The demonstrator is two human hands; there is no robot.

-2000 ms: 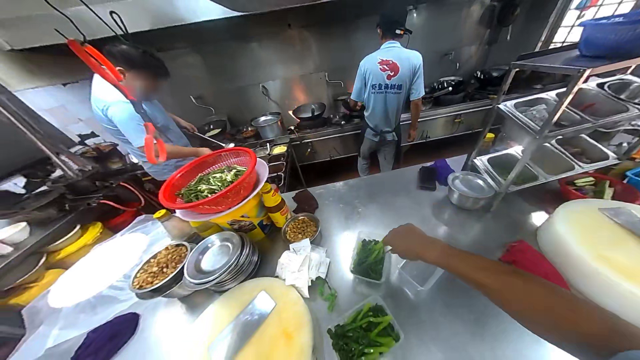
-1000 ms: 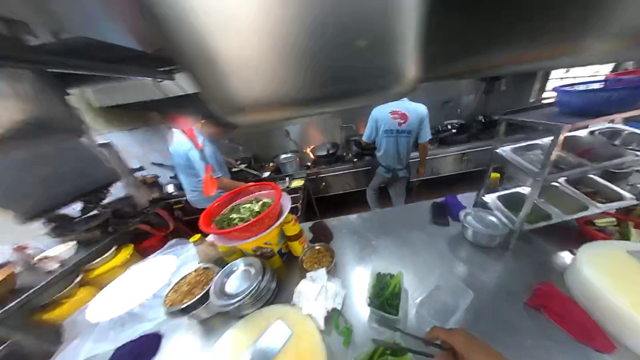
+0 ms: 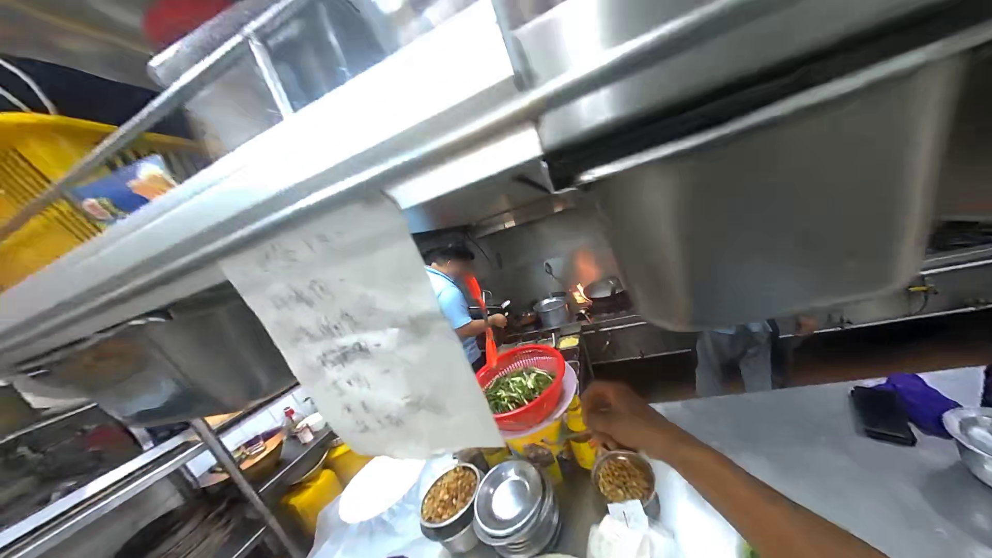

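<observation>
My right hand [image 3: 620, 417] reaches forward from the lower right, its fingers bent down just above and behind a small metal bowl of brown food pieces [image 3: 622, 477]. Whether it holds anything cannot be told. Left of it stands a red plastic colander [image 3: 559, 391] with cut green vegetables [image 3: 518, 389], on top of yellow containers. Nearer are a stack of round metal dishes [image 3: 509, 497], another metal bowl of brown pieces [image 3: 449, 496] and crumpled white paper [image 3: 632, 535]. My left hand does not show.
A metal shelf with steel pans [image 3: 767, 209] and a hanging handwritten sheet [image 3: 364, 333] crosses close in front. A yellow basket [image 3: 46, 186] sits upper left. Beyond, one person [image 3: 453, 298] works near a flaming burner [image 3: 580, 294]; another person's legs [image 3: 736, 360] show. A steel bowl [image 3: 973, 442] stands far right.
The view has swung up and left. My right hand has moved from the containers of greens to beside the small bowl of brown pieces; the dark tongs-like utensil near it no longer shows.
</observation>
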